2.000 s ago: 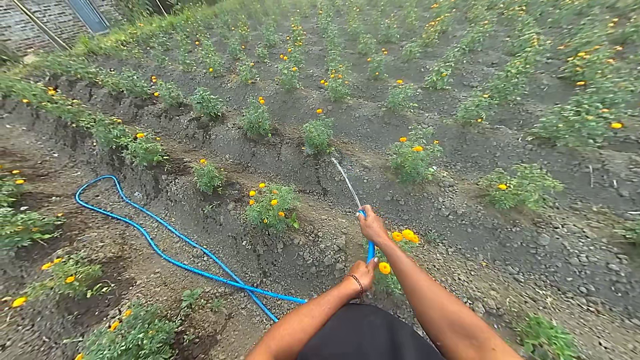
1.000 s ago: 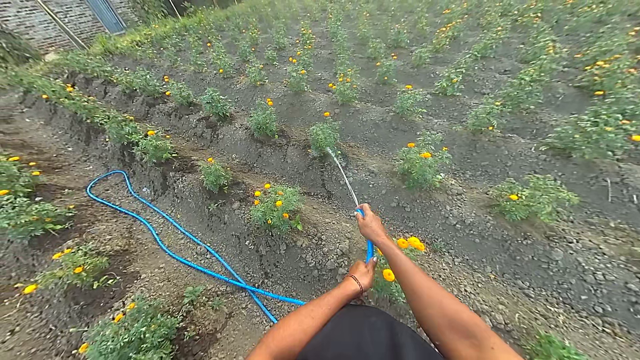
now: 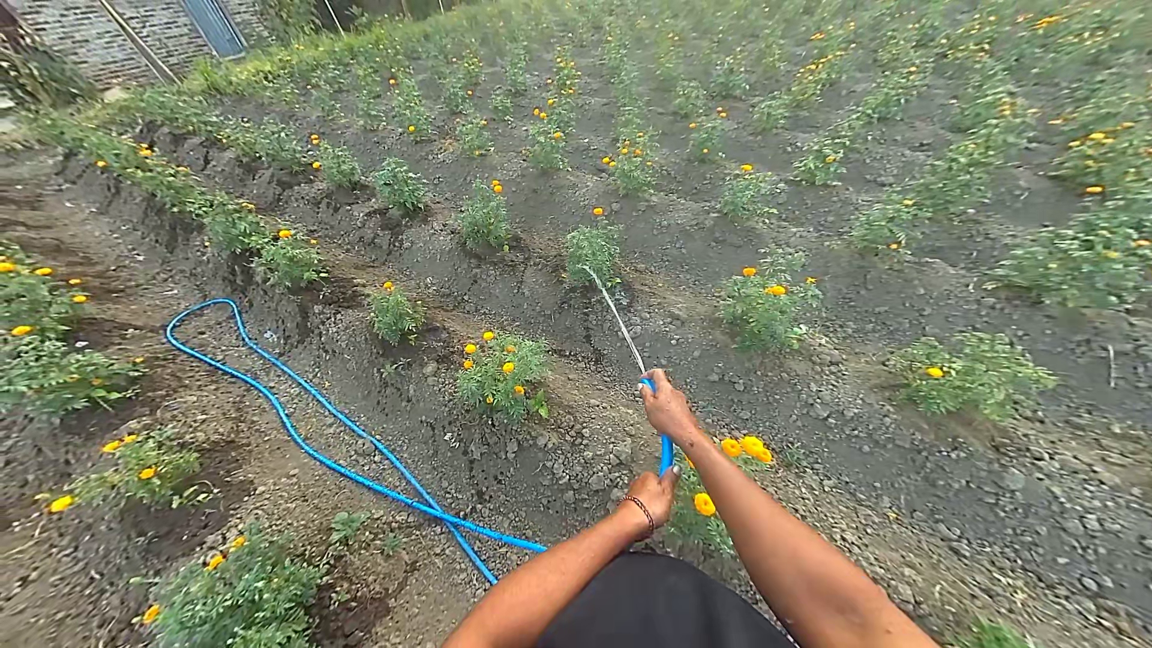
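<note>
My right hand (image 3: 667,407) is closed around a blue garden hose (image 3: 667,454) close to its open end. Lower down, my left hand (image 3: 652,497), with a bracelet at the wrist, grips the same hose. A thin stream of water (image 3: 617,317) leaves the hose end and reaches a green marigold plant (image 3: 592,252) with one orange bloom. Another marigold plant with yellow-orange flowers (image 3: 705,504) stands just beside my hands, partly hidden by my right forearm. The rest of the hose loops over the soil at the left and crosses itself; my left forearm hides part of it.
Marigold plants grow in rows on raised soil beds, with one nearby bush (image 3: 506,376) left of my hands and another (image 3: 770,306) to the right. A furrow of loose, stony soil runs diagonally past me. A brick wall (image 3: 99,45) stands at the far upper left.
Both hands keep their hold on the hose, and water flows throughout. The view has shifted slightly.
</note>
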